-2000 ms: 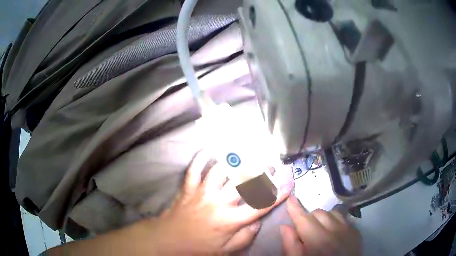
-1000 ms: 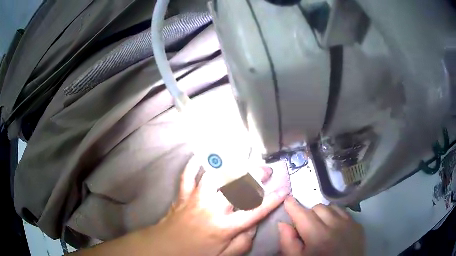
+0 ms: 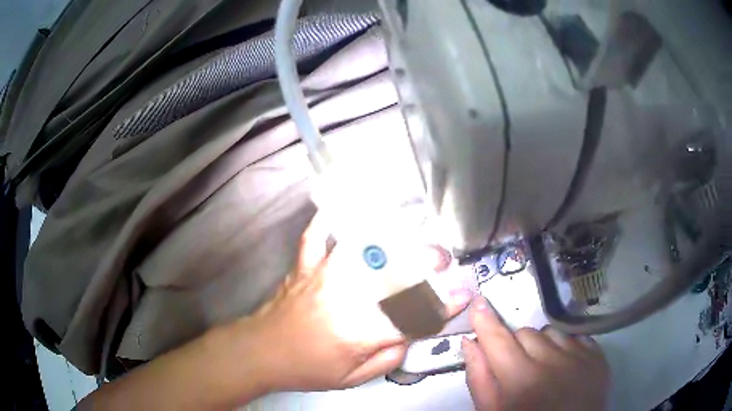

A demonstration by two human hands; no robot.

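The brown-khaki garment (image 3: 201, 201) lies in folds left of the machine head, with a grey fine-striped part (image 3: 233, 76) showing. My left hand (image 3: 337, 321) holds its near part down, fingers reaching toward the needle area, partly hidden by glare and the white attachment with a blue mark (image 3: 375, 257). My right hand (image 3: 526, 361) has its index fingertip at the cloth edge beside my left fingertips. Its thumb is apart, over the bed. Whether it grips cloth is unclear. Glare and the machine head hide the needle.
The off-white machine head (image 3: 465, 120) fills the upper right. A pale tube (image 3: 290, 80) curves down to the attachment. A metal plate with a dark outline (image 3: 437, 351) shows between my hands. A ridged brass-coloured part (image 3: 588, 286) sits on the right.
The cloth between my hands has moved off the near bed, uncovering the outlined plate. My right index finger has shifted slightly up to the cloth edge. The view has shifted back and forth sideways.
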